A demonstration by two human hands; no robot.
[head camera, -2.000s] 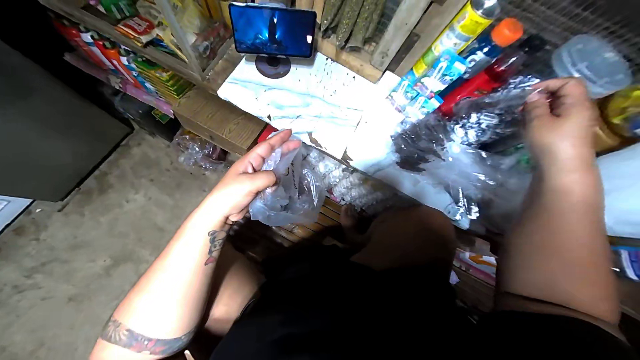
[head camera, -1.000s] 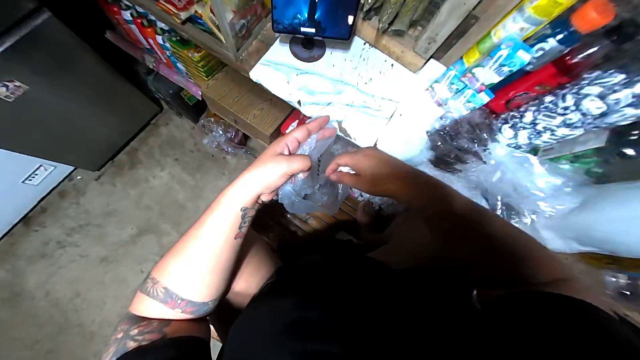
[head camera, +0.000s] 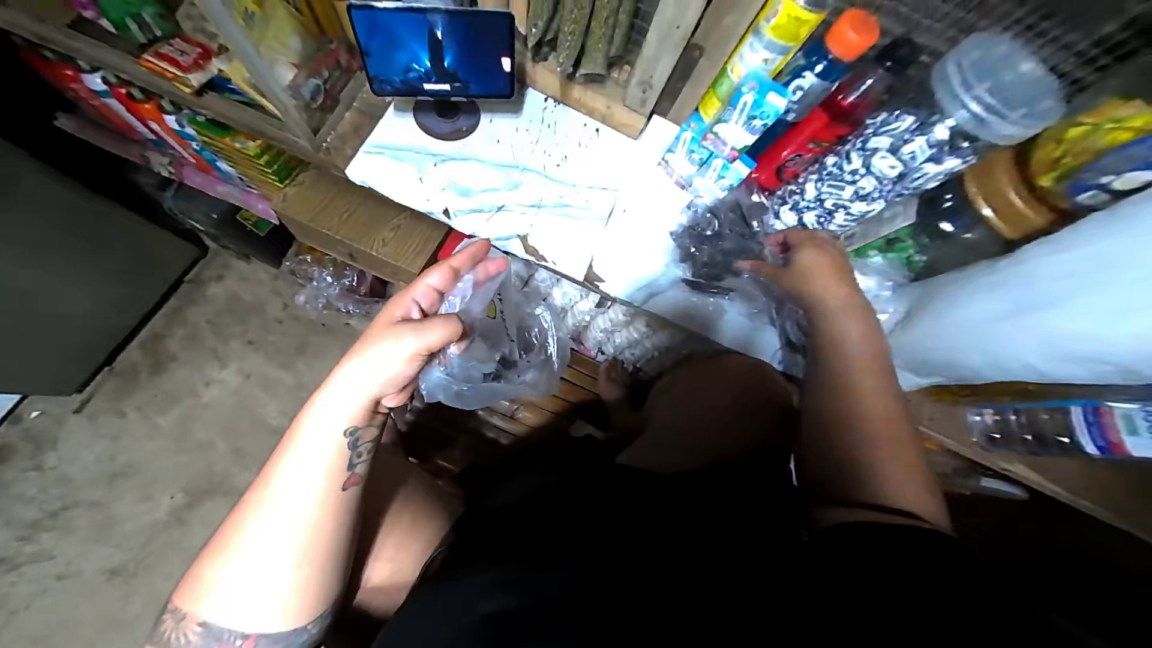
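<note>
My left hand (head camera: pixel 432 328) holds a clear plastic bag (head camera: pixel 499 360) over my lap; the bag hangs loosely and has some small dark contents or print that I cannot make out. At the right, my right hand (head camera: pixel 805 270) has its fingertips at a dark, crinkled plastic bag (head camera: pixel 720 238) lying by the paper-covered counter. Whether the fingers grip that plastic does not show clearly. White paper (head camera: pixel 504 171) with dark specks covers the counter between and beyond the hands.
A tablet (head camera: pixel 432 49) stands at the counter's back. Bottles, a jar of wrapped candies (head camera: pixel 868 175) and a brown-lidded jar (head camera: pixel 1008 193) line the right. Shelves of packets and a wooden box (head camera: pixel 360 220) are at the left. White rope-like bundles (head camera: pixel 621 333) lie below the counter edge.
My right hand has moved from beside the left hand, at the clear bag, out to the dark plastic on the right. The left hand still holds the clear bag.
</note>
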